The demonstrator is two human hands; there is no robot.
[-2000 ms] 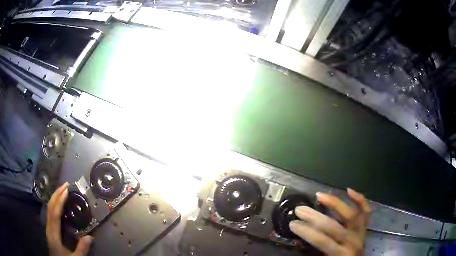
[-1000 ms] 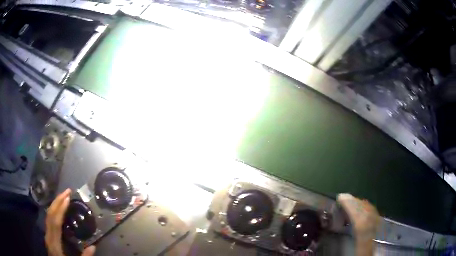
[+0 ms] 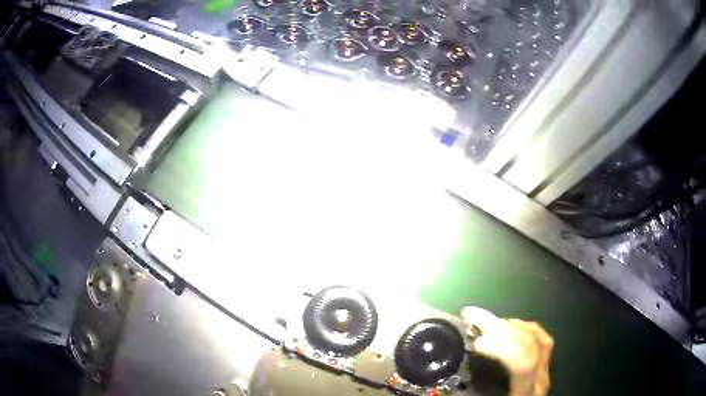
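A grey fixture plate (image 3: 381,370) lies at the near edge of the green belt, low in the view. It bears two dark toothed round parts side by side, the left one (image 3: 341,320) and the right one (image 3: 428,352). Small red marks show along its near edge. My right hand (image 3: 515,349) is at the plate's right end, with curled fingers on it; its lower part is in shadow and cut off by the bottom edge. My left hand is not in view.
The green belt (image 3: 542,298) crosses the view, much of it whitened by glare. A silvery nest plate (image 3: 90,317) is at the left on a grey station plate (image 3: 166,340). A clear tray with copper-glinting parts (image 3: 385,37) is beyond, beside a pale frame post (image 3: 577,100).
The view has tilted up, showing more of the tray. One fixture plate with round parts now shows, closer to the belt; two showed before. My left hand has left the view.
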